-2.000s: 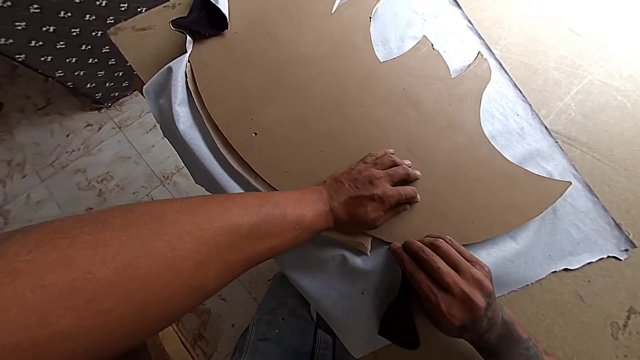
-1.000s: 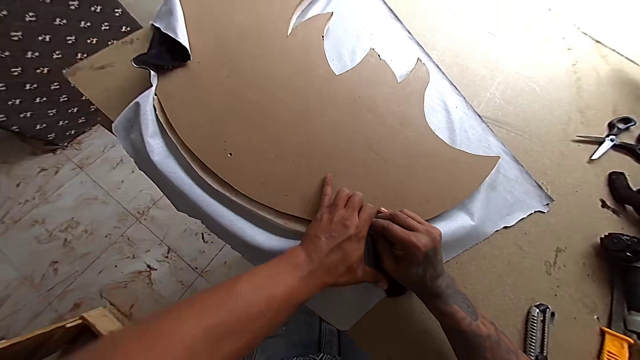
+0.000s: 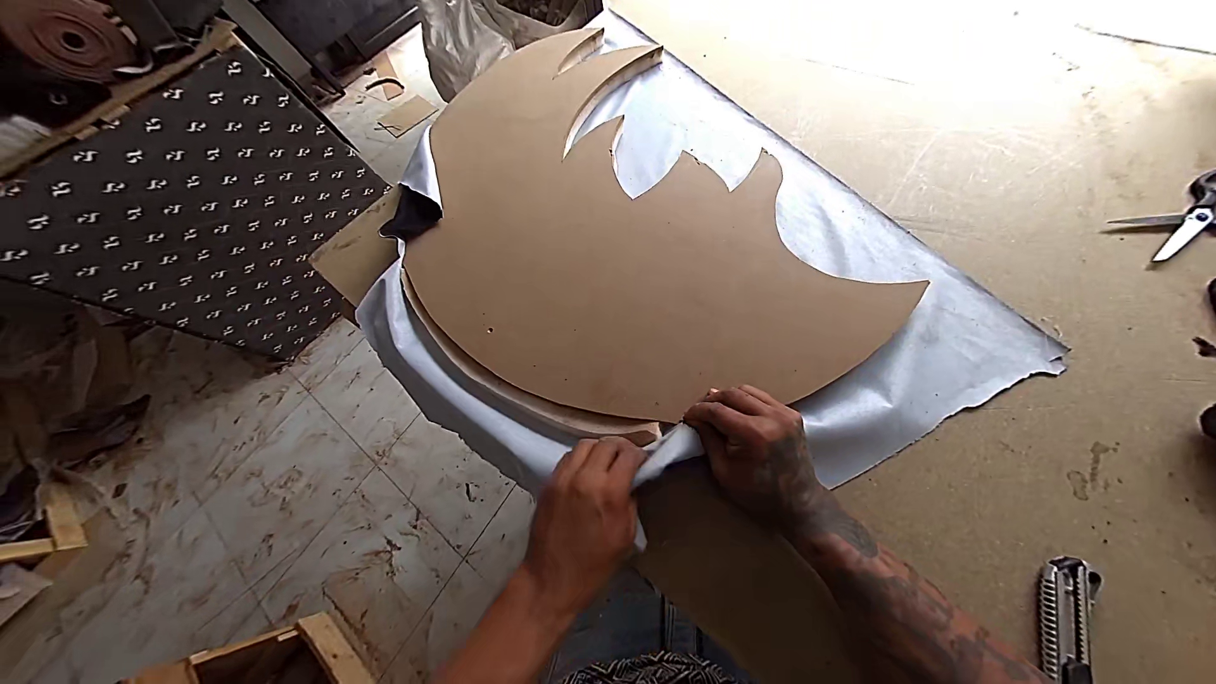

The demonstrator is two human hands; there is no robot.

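A brown board panel with a curved lower edge and jagged, pointed cutouts lies on silvery fabric, whose underside is dark. Beneath the panel's lower left edge shows a padded layer. My left hand pinches the fabric's edge just below the panel's lower rim. Close to its right, my right hand grips the same fabric against that rim, knuckles up. Between the two hands the fabric is bunched and pulled taut. Both sets of fingertips are partly hidden. At the panel's left, a dark fold of fabric is turned up.
On the brown work table lie scissors at the far right and a utility knife at the lower right. A patterned dark panel stands at the left. A wooden frame is on the tiled floor at the lower left.
My left hand rested on the panel two seconds ago; it has moved off it and now grips the fabric edge beside my right hand. The view has shifted, showing more of the table.
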